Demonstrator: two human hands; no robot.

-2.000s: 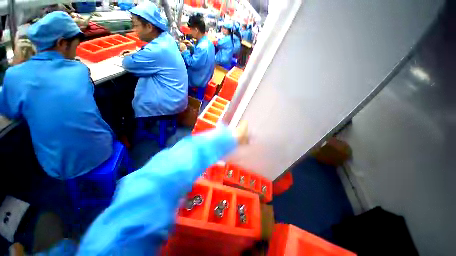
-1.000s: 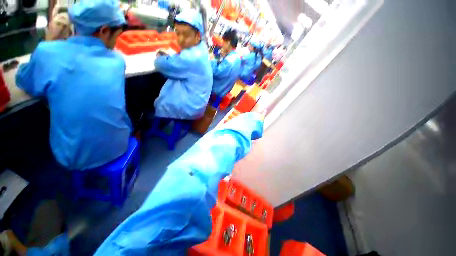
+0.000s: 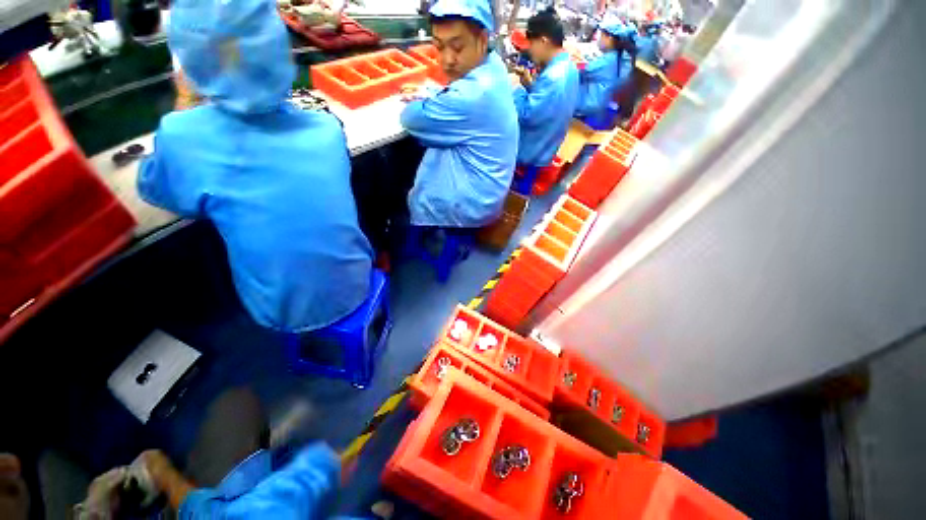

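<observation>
Neither of my hands can be made out as mine. A red compartment tray (image 3: 477,455) stands on the floor in front of me at the bottom centre, with small shiny metal parts (image 3: 511,461) in its pockets. Another filled tray (image 3: 609,401) lies behind it to the right, and a filled tray (image 3: 503,350) stands behind it to the left. A red tray (image 3: 675,496) at the bottom edge is cut off, and its contents cannot be told.
Workers in blue (image 3: 269,208) sit on blue stools (image 3: 340,335) along a bench (image 3: 376,122) at left. Red trays (image 3: 61,213) stand upper left. Tray stacks (image 3: 538,266) line a pale partition (image 3: 751,234) and floor tape (image 3: 378,416). Another person's hands and blue sleeve (image 3: 254,498) show lower left.
The blue-sleeved arm that reached towards the partition has left the picture. The view has turned left, so the bench and stools sit further right, and more of the floor trays shows.
</observation>
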